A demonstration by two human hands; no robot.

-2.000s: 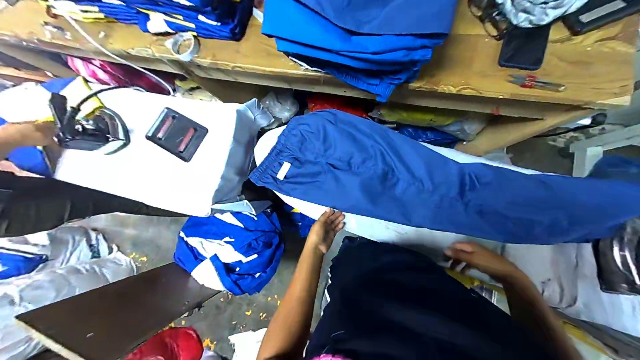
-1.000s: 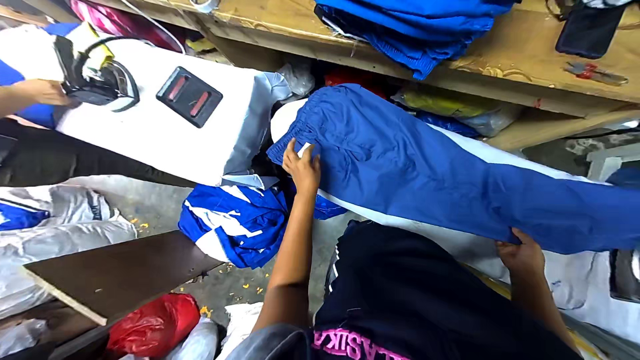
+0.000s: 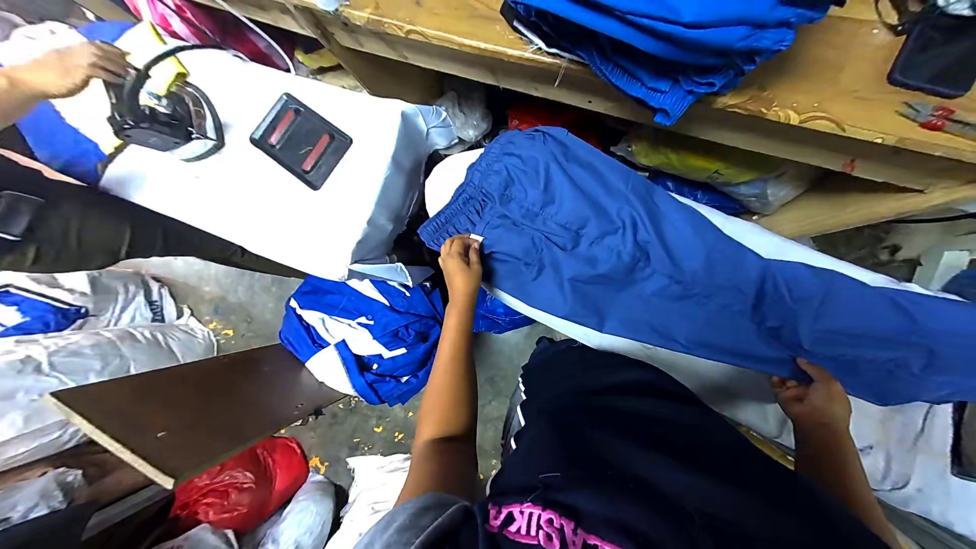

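Note:
Blue trousers (image 3: pixel 648 252) with a gathered elastic waistband lie lengthwise over a white padded ironing board (image 3: pixel 450 181), running off to the right. My left hand (image 3: pixel 460 263) grips the waistband's lower corner beside a small white label (image 3: pixel 476 238). With thumb and fingers, my right hand (image 3: pixel 816 393) holds the near edge of the trouser leg farther right. Part of the board shows beyond the waistband and along the near edge.
A co-worker's hand (image 3: pixel 88 70) holds an iron (image 3: pixel 164 114) on a white padded surface with a black iron rest (image 3: pixel 301 141). Blue garments (image 3: pixel 671 38) lie on the wooden table (image 3: pixel 823 107), near a phone (image 3: pixel 934 57) and red-handled snips (image 3: pixel 938 116). A blue-and-white cloth bundle (image 3: pixel 366 328) sits below; a brown board (image 3: pixel 198 404) projects at left.
My left hand has moved up onto the waistband, and my right hand has moved right to take hold of the leg's near edge. The view has shifted.

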